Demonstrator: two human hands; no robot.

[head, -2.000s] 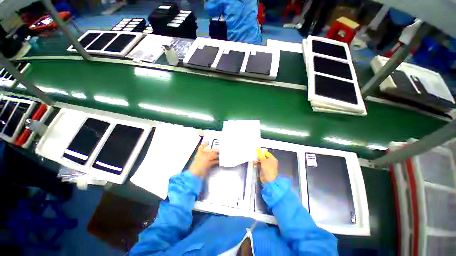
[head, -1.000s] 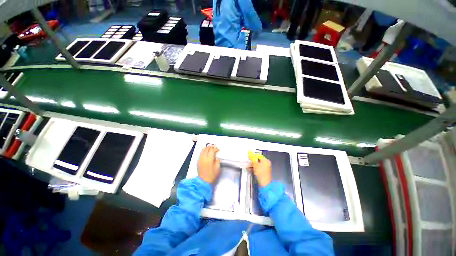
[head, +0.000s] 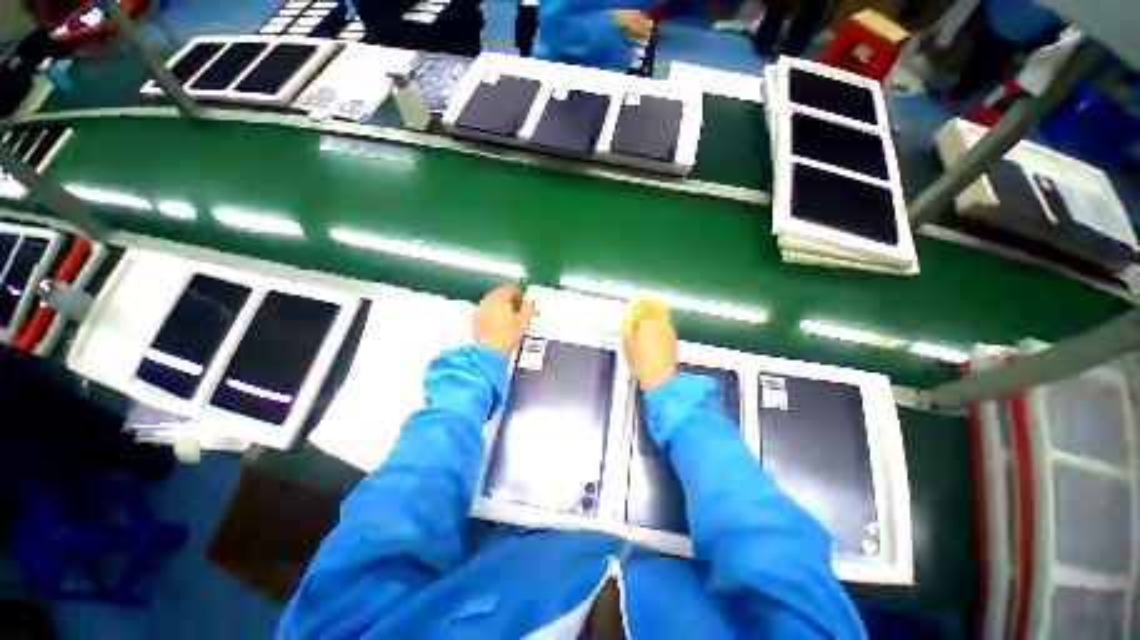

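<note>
A white foam tray (head: 890,465) lies in front of me with three dark tablets in its slots. The left tablet (head: 550,431) has a small white label at its top and bright glare. The middle tablet (head: 653,481) is partly hidden by my right arm. The right tablet (head: 815,463) also has a label. My left hand (head: 503,320) and my right hand (head: 650,340), with yellow finger cots, hold a thin white sleeve (head: 578,313) between them at the tray's far edge, above the left tablet. Its exact outline blends with the tray.
White sheets (head: 398,375) lie left of the tray. Another white tray (head: 106,328) with two tablets is farther left. The green conveyor (head: 438,213) runs beyond, with more trays behind it. Stacked trays (head: 1088,475) stand at right beside a grey post (head: 1063,356). A person in blue (head: 578,31) is across the line.
Both hands have moved away from me to the tray's far edge. The left tablet, partly covered by the white sleeve before, now shows its label and most of its dark surface.
</note>
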